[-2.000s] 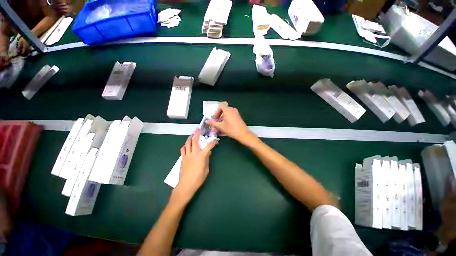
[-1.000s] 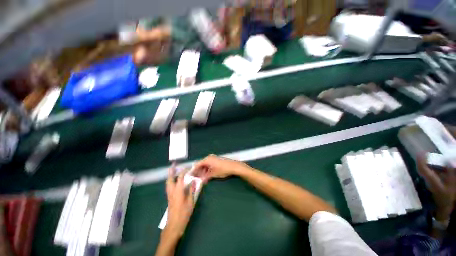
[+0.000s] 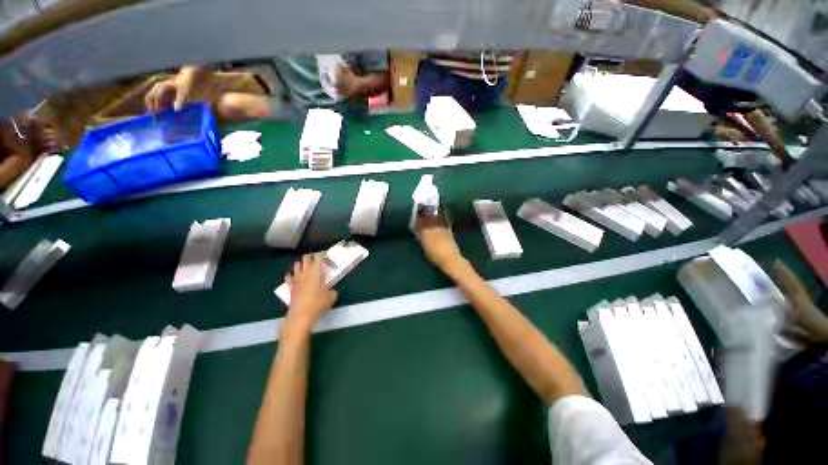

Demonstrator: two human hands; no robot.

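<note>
A white retail carton (image 3: pixel 347 259) lies slanted on the middle green belt, just beyond the near rail. My left hand (image 3: pixel 310 283) is over its lower left part, fingers around it; the grip underneath is hidden. My right hand (image 3: pixel 436 240) is stretched forward over the belt, its fingers closed at the lower end of a white bagged product (image 3: pixel 425 194) with a dark patch. The fingertips are dark and partly blurred. Other white cartons lie singly on the belt, such as one just left of the bagged product (image 3: pixel 369 207).
Carton groups stand at near left (image 3: pixel 136 395) and near right (image 3: pixel 646 359). A blue bin (image 3: pixel 145 163), papers and a large white box (image 3: pixel 635 104) lie beyond the far rail (image 3: pixel 272 178). A metal shelf beam crosses above. People work opposite and at right.
My hands have parted: the left has moved with a carton onto the middle belt, and the right has reached forward to the bagged product. The view has shifted and shows more of the far side.
</note>
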